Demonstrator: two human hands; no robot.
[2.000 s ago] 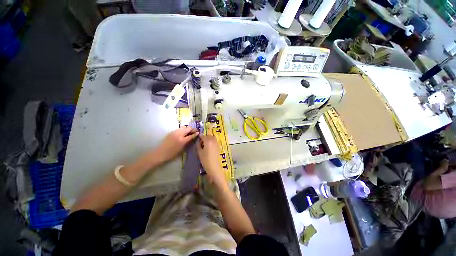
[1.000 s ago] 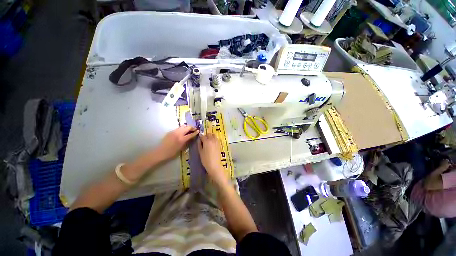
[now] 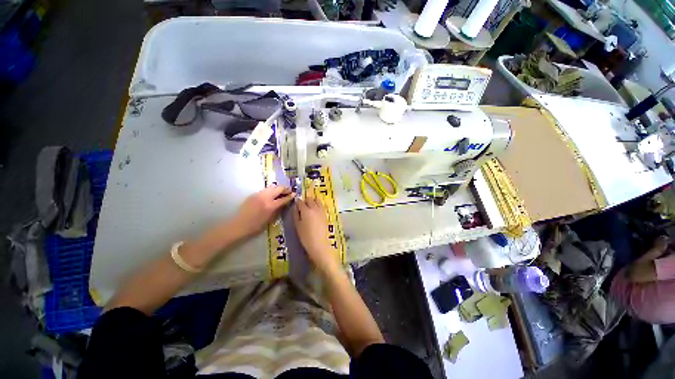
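A grey fabric piece (image 3: 294, 248) lies lengthwise over the yellow tape, running from the table's front edge up to the needle area (image 3: 297, 182). My left hand (image 3: 266, 205) presses on the piece from the left, fingertips just in front of the needle. My right hand (image 3: 312, 222) holds its right side, fingertips close to the left ones. The far end of the piece shows behind the needle. The white sewing machine (image 3: 385, 139) stands to the right. Sewn grey bands (image 3: 215, 105) lie tangled at the back of the table.
Yellow-handled scissors (image 3: 378, 186) lie on the machine bed, with small dark tools (image 3: 428, 194) to their right. A control panel (image 3: 450, 87) stands above the machine head. A white trough (image 3: 222, 55) is behind the table. A blue crate (image 3: 70, 285) with grey bundles is at left. A person's arm (image 3: 644, 289) shows at right.
The grey piece has moved away from me under the needle; more of it shows behind the needle and its near end is further in. Both hands stay almost in place.
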